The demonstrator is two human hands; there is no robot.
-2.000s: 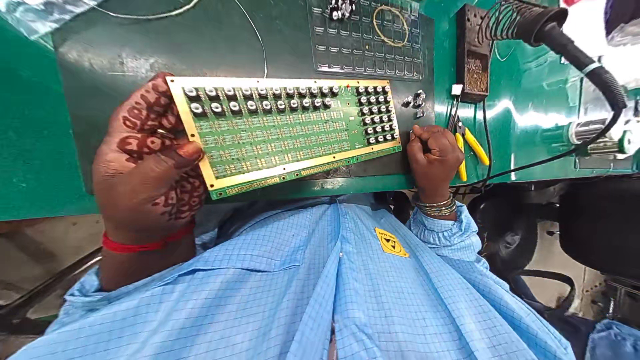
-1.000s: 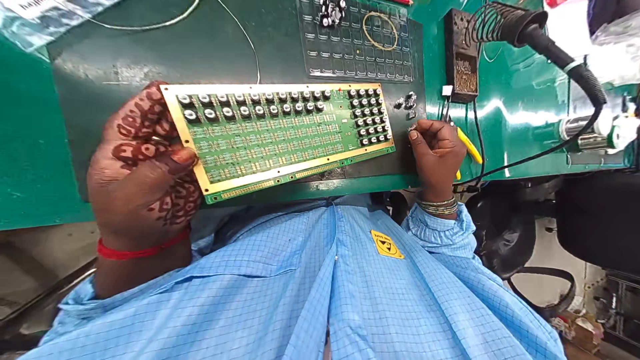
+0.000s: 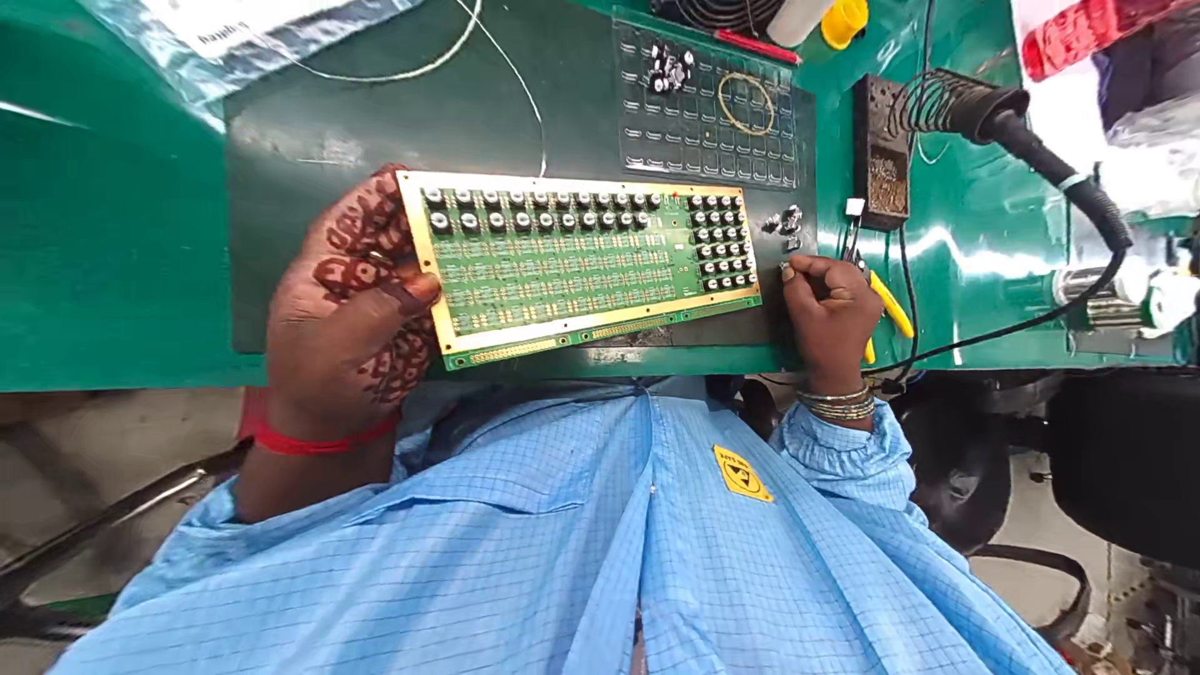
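Observation:
My left hand point(image 3: 361, 291) holds a green printed circuit board point(image 3: 553, 272) with gold edges by its left end, thumb on top. Two rows of black round components with white tops line the board's upper part, and a block of similar ones fills its right end. Just right of the board, my right hand point(image 3: 830, 305) has its thumb and forefinger pinched together at a tiny light item, too small to name. Several loose components point(image 3: 787, 220) lie on the dark mat point(image 3: 347, 122) above that hand. More loose components point(image 3: 670, 70) rest on a clear plastic tray point(image 3: 647, 169).
A soldering iron in a coiled holder point(image 3: 966, 108) stands at the right, its black cable looping over the green table point(image 3: 112, 253). Yellow-handled pliers point(image 3: 891, 305) lie beside my right hand. A plastic bag point(image 3: 216, 47) lies at upper left, and a yellow ring point(image 3: 747, 103) is on the tray.
My left hand still holds the board at its left end. My right thumb and fingers have shifted slightly relative to each other beside the board.

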